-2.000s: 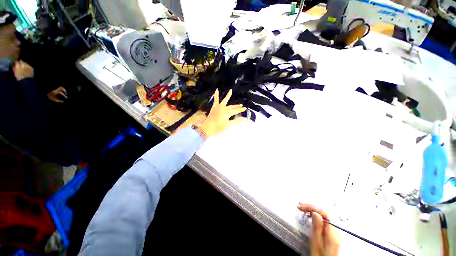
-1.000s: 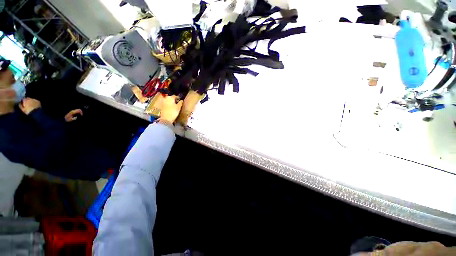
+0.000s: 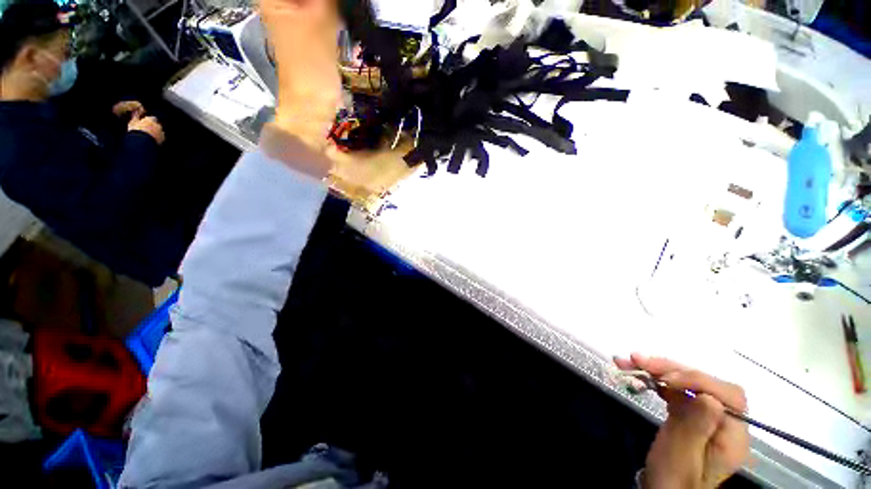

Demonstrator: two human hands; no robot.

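Observation:
My left hand (image 3: pixel 304 72) is raised over the left end of the table, blurred and partly cut off by the top edge. I cannot tell whether it holds anything. A heap of black fabric strips (image 3: pixel 468 95) lies fanned out to its right, on tan cardboard (image 3: pixel 368 170). My right hand (image 3: pixel 702 415) is at the table's front edge, lower right. It holds a long thin dark rod (image 3: pixel 793 441) that runs to the right edge. A small pale thing, too small to name, shows at its fingertips.
The table's edge has a scale (image 3: pixel 497 298). A light-blue plastic piece (image 3: pixel 808 181) and an orange-handled tool (image 3: pixel 853 353) are at right. Red-handled scissors (image 3: pixel 346 134) lie beside the heap. A masked person (image 3: pixel 72 181) stands at left, above a red stool (image 3: pixel 86 377) and blue crate (image 3: pixel 153 334).
My left hand has moved up from the cardboard beside the heap. My right hand, low and partly cut off a second ago, is back over the table edge with the rod. The view has shifted.

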